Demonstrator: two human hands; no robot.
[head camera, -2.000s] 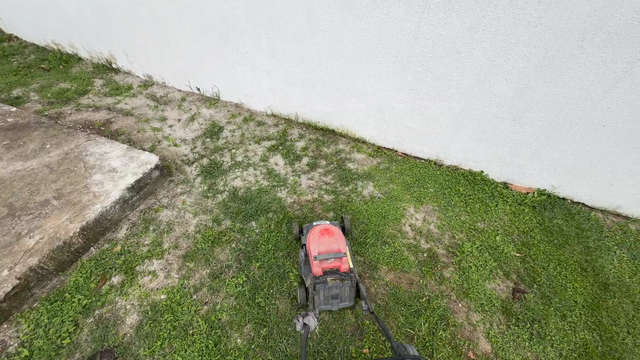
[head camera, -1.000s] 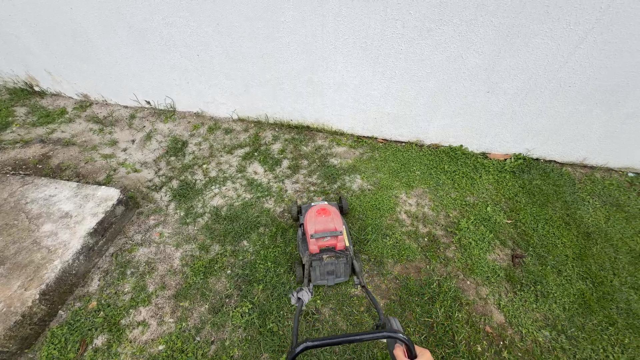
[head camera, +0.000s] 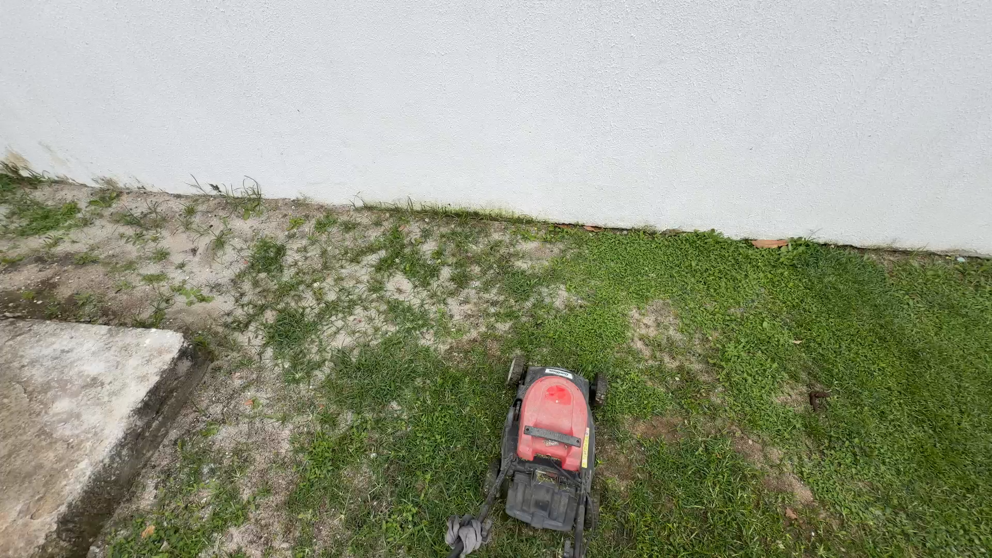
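A red and black lawn mower (head camera: 552, 442) stands on patchy grass at the lower middle of the head view, its front toward the wall. Its black handle bars run down out of the bottom edge of the picture. A grey cloth-like bundle (head camera: 467, 533) is wrapped about the left bar. Neither my left hand nor my right hand shows, so what they hold is hidden.
A white rough-plastered wall (head camera: 496, 101) crosses the whole top. At the lower left lies a raised concrete slab (head camera: 85, 403) with a dark edge. Sandy soil borders it; thicker grass (head camera: 891, 372) grows at the right. A terracotta-coloured piece (head camera: 769, 243) lies at the wall's foot.
A hand at the black handle, seen at the bottom one second ago, is out of view now, as is the handle's crossbar. The view has turned and the wall's foot now looks more level.
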